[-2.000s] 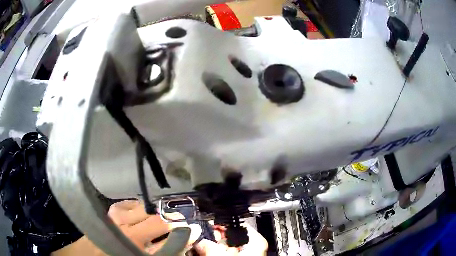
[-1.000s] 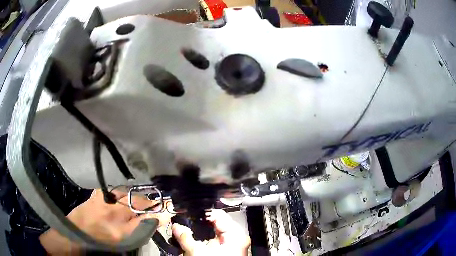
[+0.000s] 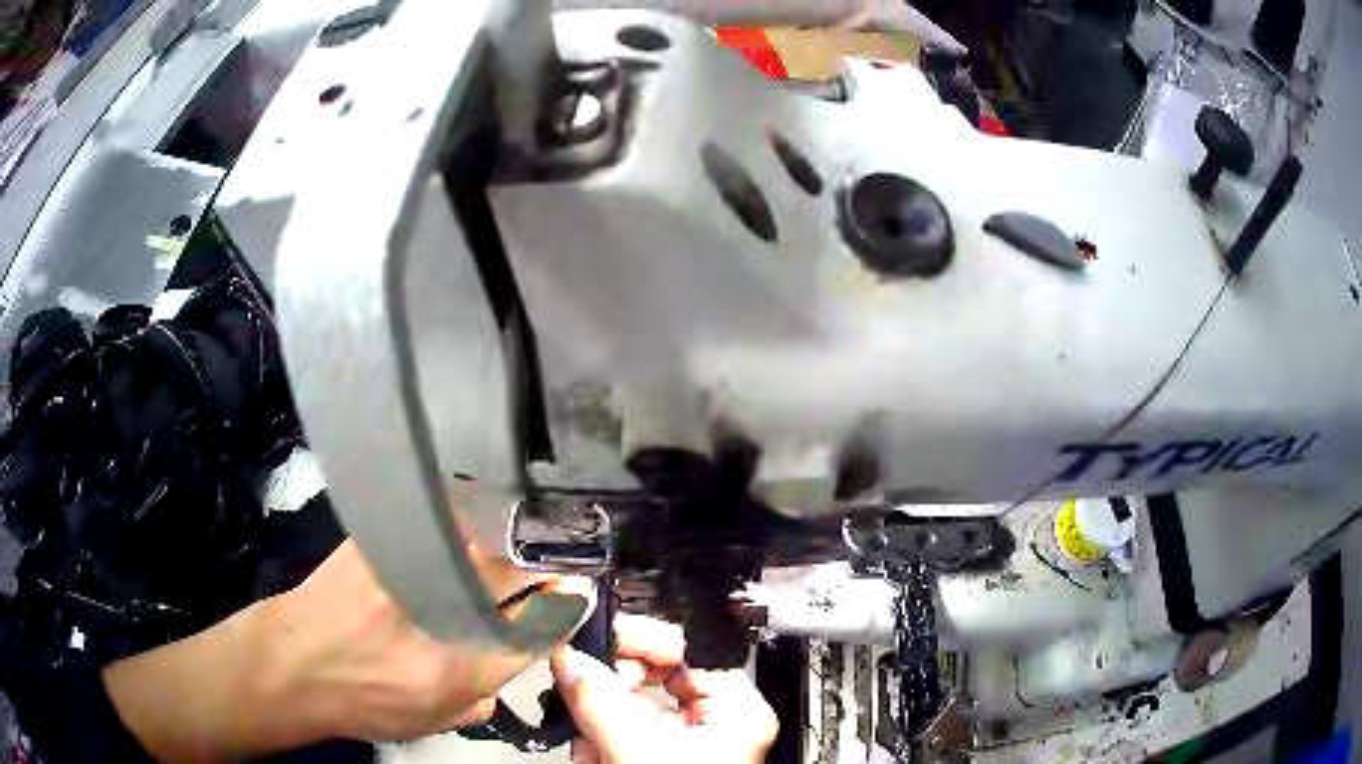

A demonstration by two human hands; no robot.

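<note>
The white sewing machine arm point(image 3: 956, 343) marked TYPICAL fills the middle. My left hand point(image 3: 321, 649) lies left of the machine head, partly hidden by the pale curved bar point(image 3: 396, 388). My right hand point(image 3: 672, 709) is just below the needle area, with thumb and fingertips bent together at a narrow black piece point(image 3: 595, 634). A dark curved part of the black material point(image 3: 523, 727) shows between the hands. The left fingertips are hidden behind the bar, so their grip cannot be told. The dark presser and needle cluster point(image 3: 717, 597) is blurred, close to the right fingertips.
A tangled black heap of sewn pieces point(image 3: 142, 433) lies at the far left. Exposed dark metal bars point(image 3: 911, 657) are right of the needle. A small white and yellow bottle or bobbin point(image 3: 1095, 530) stands under the arm. A cardboard box point(image 3: 837, 57) is behind.
The view has shifted, so the machine sits further right and more of the black heap shows. The black piece now extends downward between my hands; both hands remain near the needle.
</note>
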